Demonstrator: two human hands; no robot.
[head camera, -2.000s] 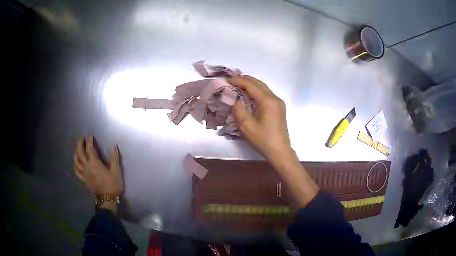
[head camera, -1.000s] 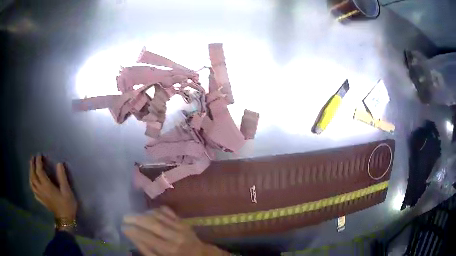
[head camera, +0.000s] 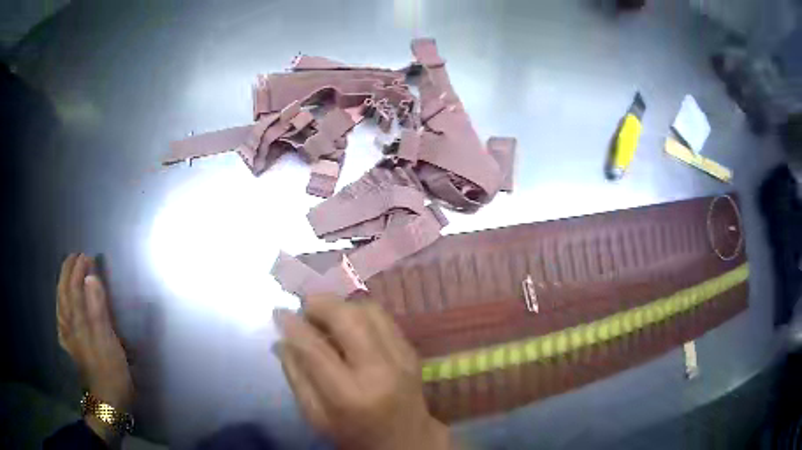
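Observation:
Dusty pink straps (head camera: 378, 132) lie in a loose, tangled pile on the shiny bench, centre and upper left. Some strap ends lap over the left end of a brown-red slotted board (head camera: 563, 264). My right hand (head camera: 352, 369) is blurred at the board's left end, just below the lowest strap ends. Its fingers are curled and their tips are unclear, so a hold cannot be told. My left hand (head camera: 92, 325) rests at the left of the bench, on its edge, holding nothing. A small pale end piece (head camera: 530, 294) lies on the board.
A yellow strip (head camera: 580, 338) runs along the board, and a thin ring (head camera: 725, 228) lies on its right end. A yellow utility knife (head camera: 625, 141), white card (head camera: 691, 124) and pale yellow strip (head camera: 697, 160) lie behind it. Black straps (head camera: 781, 237) are at the right edge.
The pile, first bunched under my right hand, now lies spread and partly over the board. My right hand has moved down to the board's left end. The view has shifted.

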